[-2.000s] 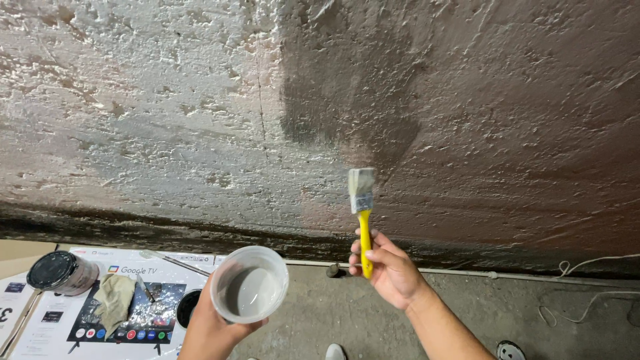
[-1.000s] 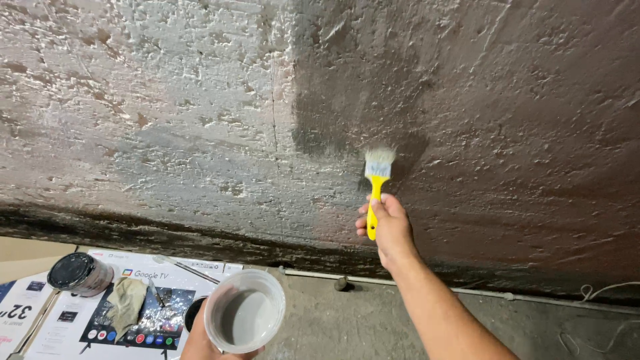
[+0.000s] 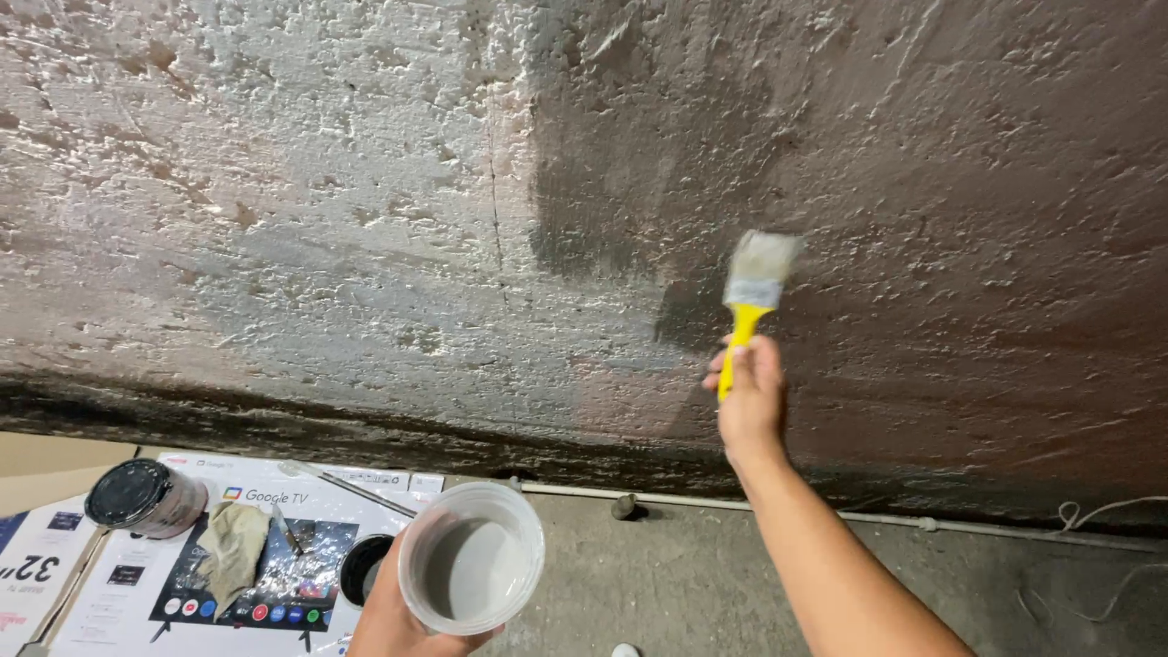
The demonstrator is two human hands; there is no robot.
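My right hand (image 3: 753, 392) grips the yellow handle of a flat paintbrush (image 3: 762, 260), bristles upward, in front of the rough wall (image 3: 365, 201). The bristles are slightly blurred; whether they touch the wall I cannot tell. Behind and left of the brush, a darker grey-brown patch (image 3: 630, 164) borders paler grey and pinkish plaster. Lower down, my left hand (image 3: 411, 602) holds a translucent plastic tub (image 3: 472, 558) with grey liquid inside. The wall right of the brush is reddish brown.
A printed television carton (image 3: 119, 584) lies at lower left, bearing a dark-lidded can (image 3: 146, 497), a crumpled cloth (image 3: 234, 552), a thin rod (image 3: 351, 488) and a dark round container (image 3: 365, 568). A pale pipe (image 3: 684, 500) runs along the wall's foot; a thin cable (image 3: 1095, 611) lies at right.
My right hand and the brush have moved rightward along the wall. My left hand still holds the tub. The view has shifted slightly.
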